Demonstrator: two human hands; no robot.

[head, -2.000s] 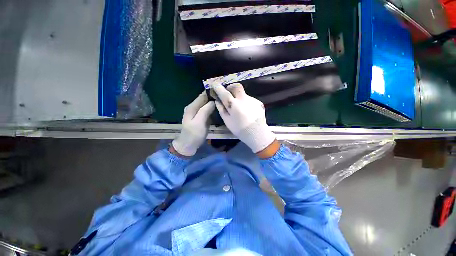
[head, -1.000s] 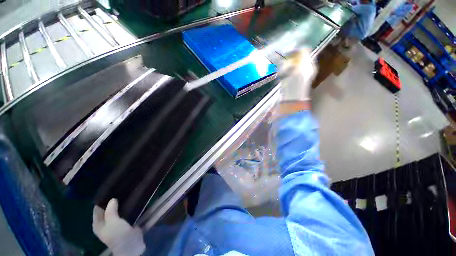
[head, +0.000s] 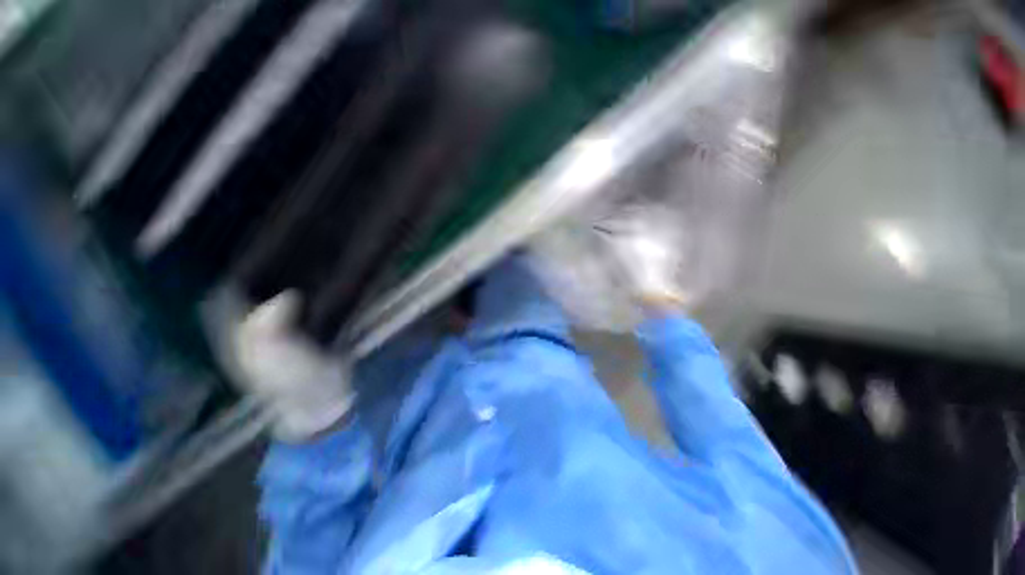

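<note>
The whole view is badly blurred. The black insulating sheet (head: 326, 169) lies at the upper left, with two white adhesive strips (head: 250, 126) running slantwise across it. My left hand (head: 290, 365), in a white glove, is at the sheet's lower edge; whether its fingers pinch the sheet is unclear. My right hand (head: 650, 261), also gloved, is low over the clear plastic waste bag (head: 725, 169), past the bench edge. Its fingers are smeared, and I cannot tell whether it holds anything.
The pale bench rail (head: 506, 225) runs slantwise between the green surface (head: 584, 73) and the bag. A blue-edged tray (head: 67, 303) is at the left. Dark items with pale patches (head: 899, 449) stand at the lower right, beside grey floor.
My right hand has moved from above the rail near the blue unit down to the bag. The long pale strip trailing from it no longer shows. The view has shifted; my left hand stays by the sheet's edge.
</note>
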